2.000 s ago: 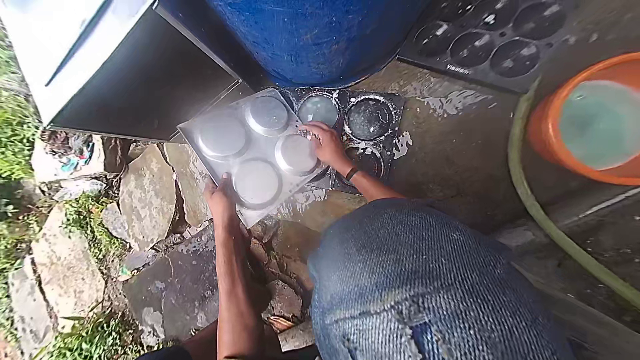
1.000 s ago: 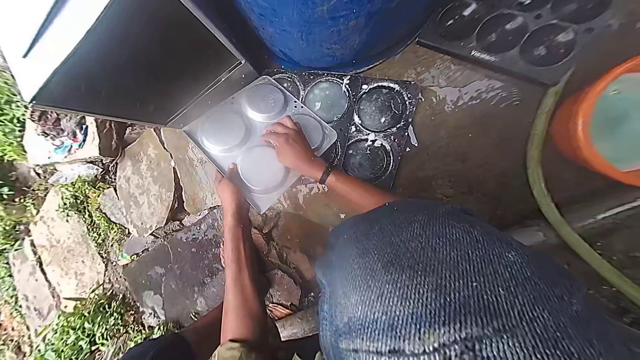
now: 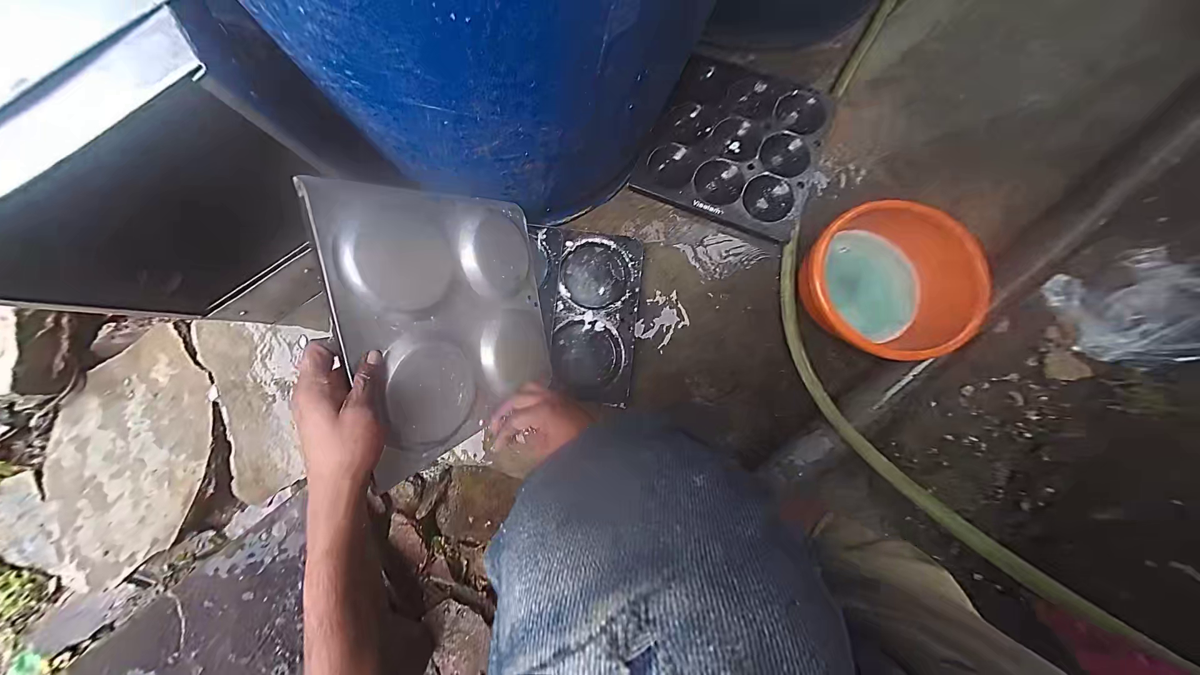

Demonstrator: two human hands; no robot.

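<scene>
A grey metal tray point(image 3: 427, 319) with several round raised discs is tilted up in front of me, left of centre. My left hand point(image 3: 339, 412) grips its lower left edge, the thumb over the face with the discs. Close to its lower right corner is my right hand point(image 3: 536, 422), partly hidden by my knee; whether it grips the tray I cannot tell. A black tray with round wells point(image 3: 594, 319), wet and spotted with white, lies on the ground behind it, partly covered by the grey tray.
A large blue barrel point(image 3: 487, 94) stands ahead, with a dark metal panel point(image 3: 141, 206) at left. Another black tray of round wells point(image 3: 736, 150) lies right of the barrel. An orange bucket point(image 3: 952, 281) holds cloudy liquid beside a green hose point(image 3: 877, 459). Flat stones point(image 3: 131, 459) cover the left ground.
My right hand has moved from the face of the grey tray to near its lower right corner. The tray now stands more tilted. The view has swung right.
</scene>
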